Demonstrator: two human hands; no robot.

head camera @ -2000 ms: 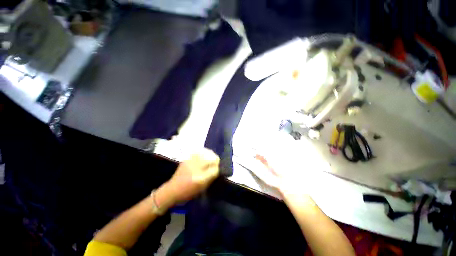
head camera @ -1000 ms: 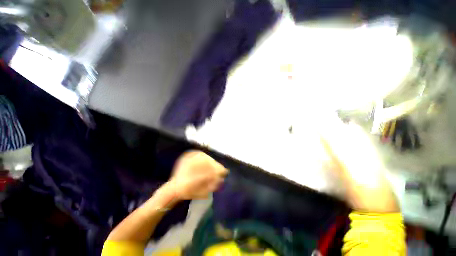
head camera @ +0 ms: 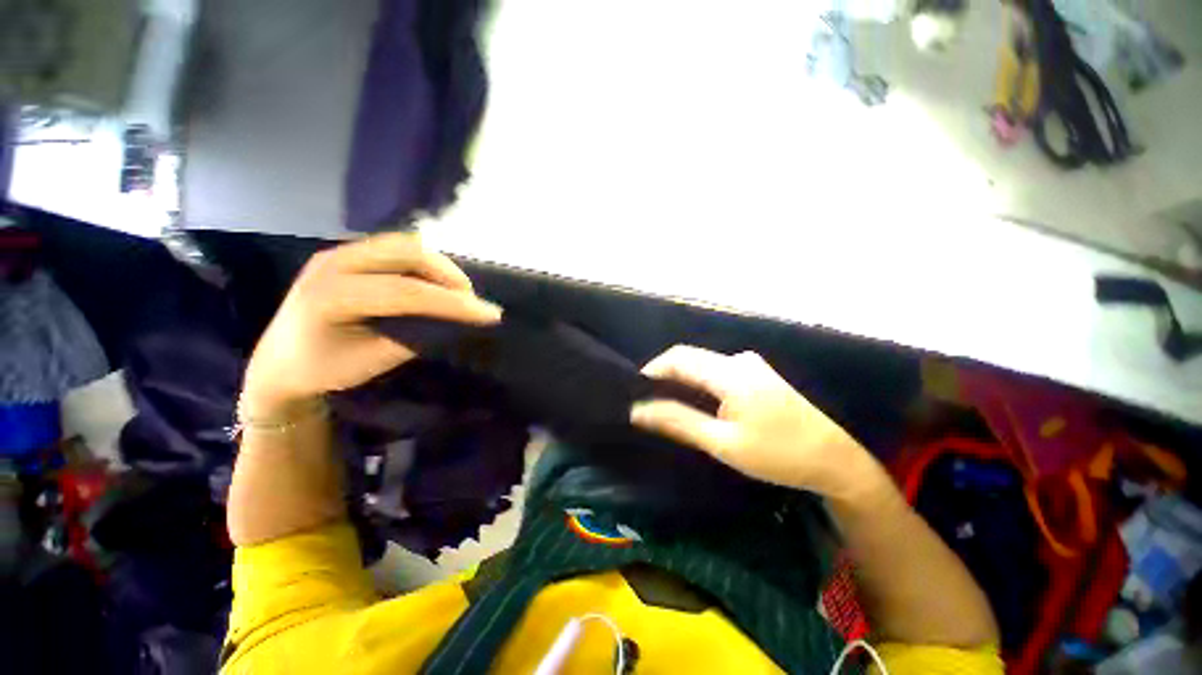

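Observation:
A dark fabric panel is stretched between my two hands over my lap, below the table's front edge; it looks black and is slightly blurred. My left hand is shut on its upper left end. My right hand pinches it on the right between thumb and fingers. The lower part of the panel merges with the dark green apron, so its end cannot be told.
A purple cloth piece lies at the table's left part. Black looped scissors and a yellow and pink tool lie at the upper right. A black strip lies near the right edge. Dark cloth piles and red baskets are below.
Both hands have come off the table edge towards my lap, now with the dark panel between them. The right hand has left the white table. The view has tilted down.

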